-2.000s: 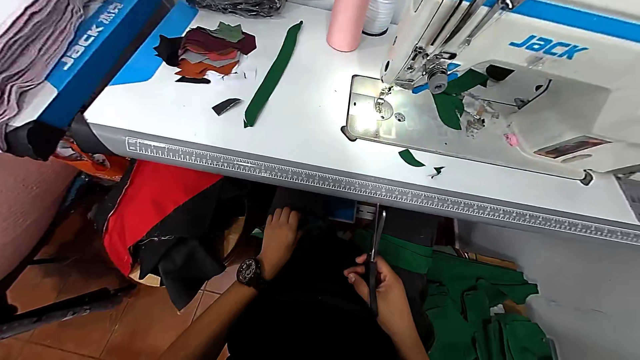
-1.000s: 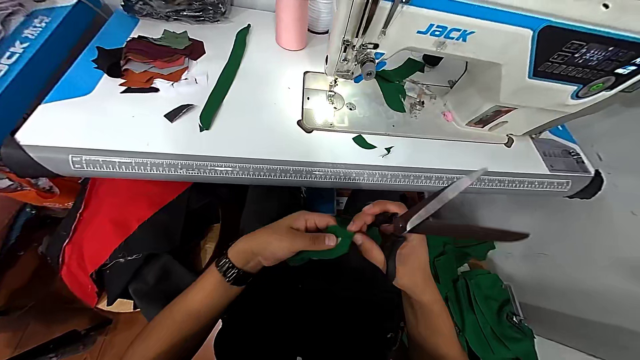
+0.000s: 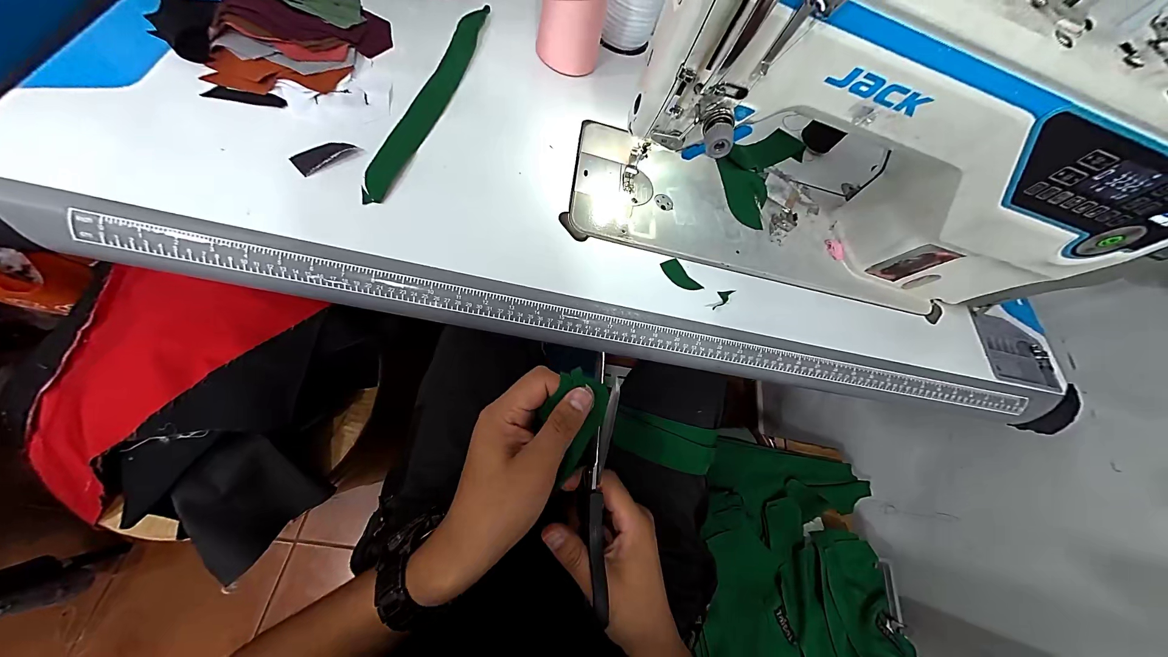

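My left hand (image 3: 516,465), with a dark watch on its wrist, pinches a small piece of green fabric (image 3: 579,415) between thumb and fingers, just below the table's front edge. Close on its right, my right hand (image 3: 616,557) grips the black handles of a pair of scissors (image 3: 598,493). The blades point up along the right edge of the fabric; whether they touch it is hard to tell. A green band (image 3: 664,441) lies across the dark-clothed leg to the right. More green fabric pieces (image 3: 803,566) are heaped at the lower right.
A Jack sewing machine (image 3: 912,109) stands on the white table, whose front edge (image 3: 547,315) bears a ruler. A green strip (image 3: 424,109), fabric scraps (image 3: 283,46) and a pink thread cone (image 3: 570,36) lie or stand on top. Red fabric (image 3: 164,347) and black fabric hang at the left below.
The scissors have turned from pointing right to pointing up beside the green piece. Two seconds ago my left hand was on the dark cloth, apart from the scissors. The view has shifted.
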